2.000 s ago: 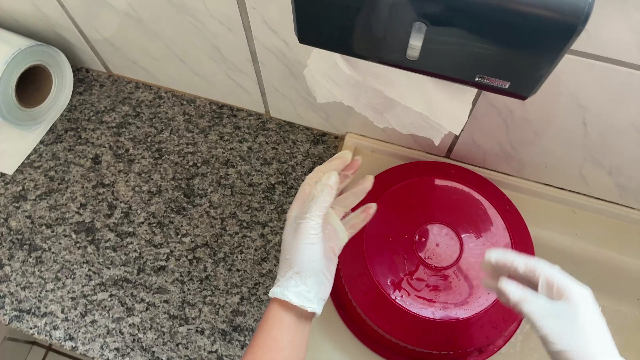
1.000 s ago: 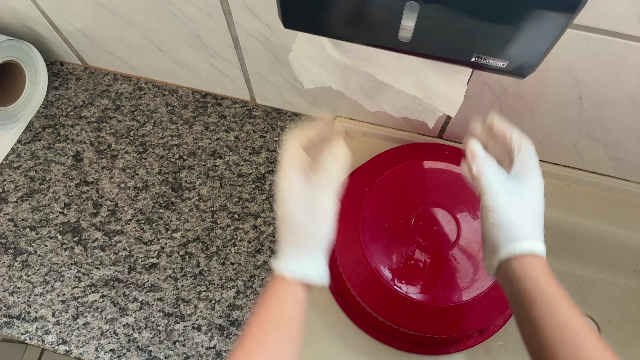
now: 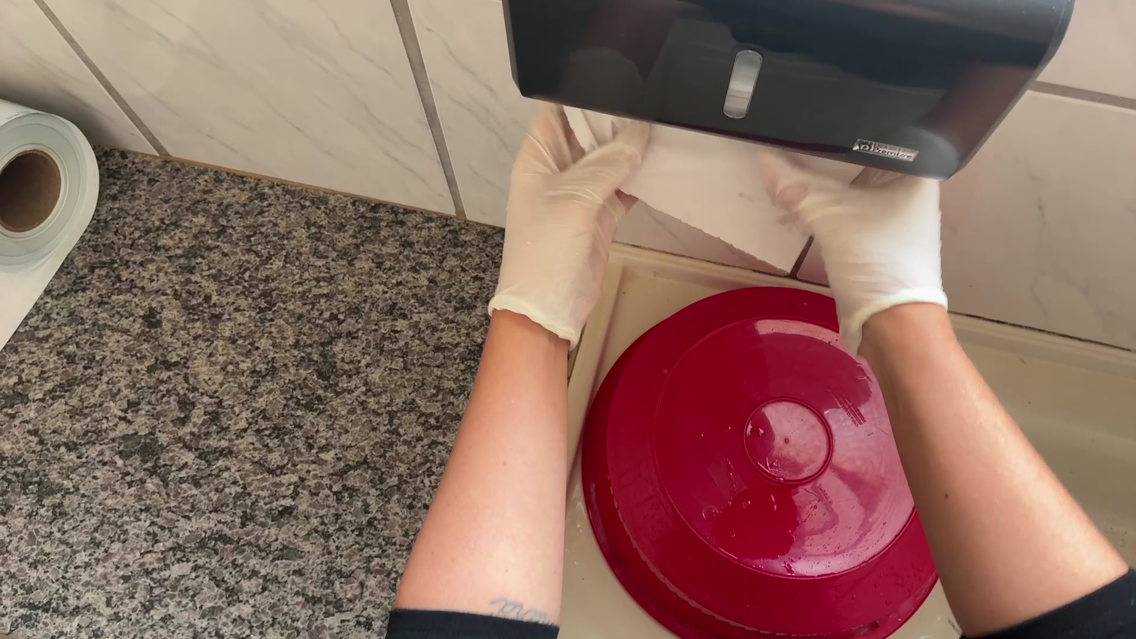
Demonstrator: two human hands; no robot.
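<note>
A white paper towel (image 3: pixel 710 191) hangs from the slot of a black wall-mounted towel dispenser (image 3: pixel 781 80). My left hand (image 3: pixel 568 213), in a pale translucent glove, pinches the towel's left part just under the dispenser. On the towel's right part is my right hand (image 3: pixel 870 231), gloved the same way, its thumb on the paper and its other fingers hidden behind the paper and the dispenser. Below my hands, a round red plastic basin (image 3: pixel 745 497) lies upside down, wet with drops, partly covered by my right forearm.
The basin rests in a cream-coloured sink (image 3: pixel 1065 426) against a tiled wall (image 3: pixel 302 98). To the left is a speckled granite counter (image 3: pixel 231 408), with a large roll of white material (image 3: pixel 80 186) at its far left edge.
Both hands have moved up from over and beside the red basin to the dispenser and now grip the hanging paper towel. The basin has stayed in place.
</note>
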